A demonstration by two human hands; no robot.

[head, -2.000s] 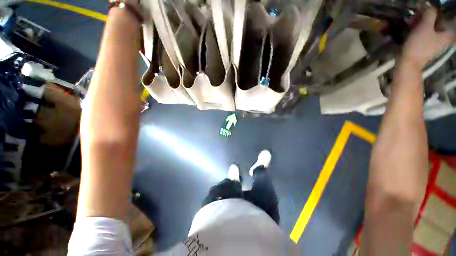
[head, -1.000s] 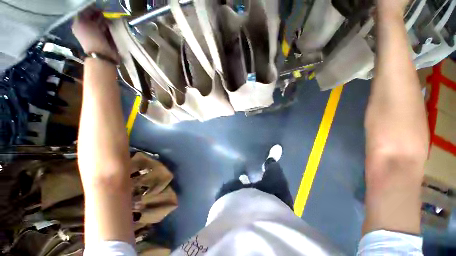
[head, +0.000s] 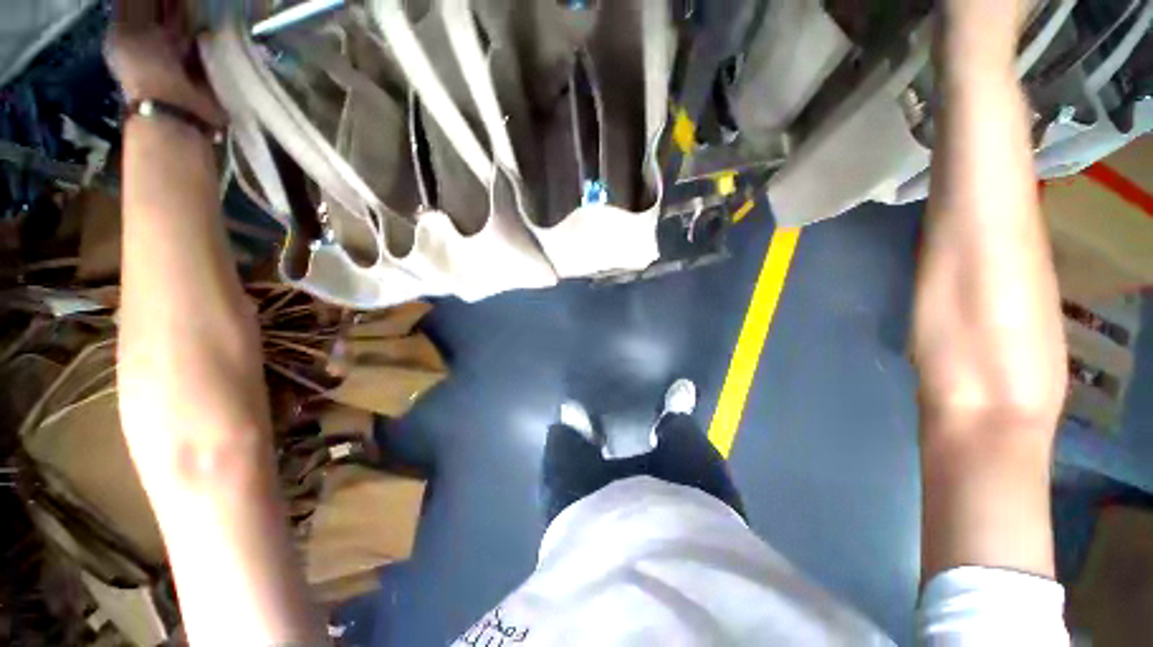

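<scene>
A rolling rack hung with cream tote bags [head: 462, 253] with dark brown open insides fills the top centre, their long pale straps over a shiny rail [head: 297, 15]. My left hand [head: 154, 57], dim and blurred, is closed at the rack's left end; its fingers are not clear. My right hand [head: 980, 15] is at the top right by more pale bags [head: 828, 158], mostly cut off by the top edge, so its grip cannot be seen. Small blue dots show at the bag mouths. A low part of the rack frame [head: 689, 228] shows between the bag groups.
Brown bags or panels [head: 367, 518] hang or lie close on the left, beside my left arm. A yellow floor line [head: 759, 329] runs ahead of my right foot across the grey-blue floor [head: 822, 417]. Cartons with red tape [head: 1100, 234] stand at the right.
The rack and both arms have shifted left in view. The yellow line has moved left, closer to my feet. The green floor sign has gone from view, and the brown items at left show more.
</scene>
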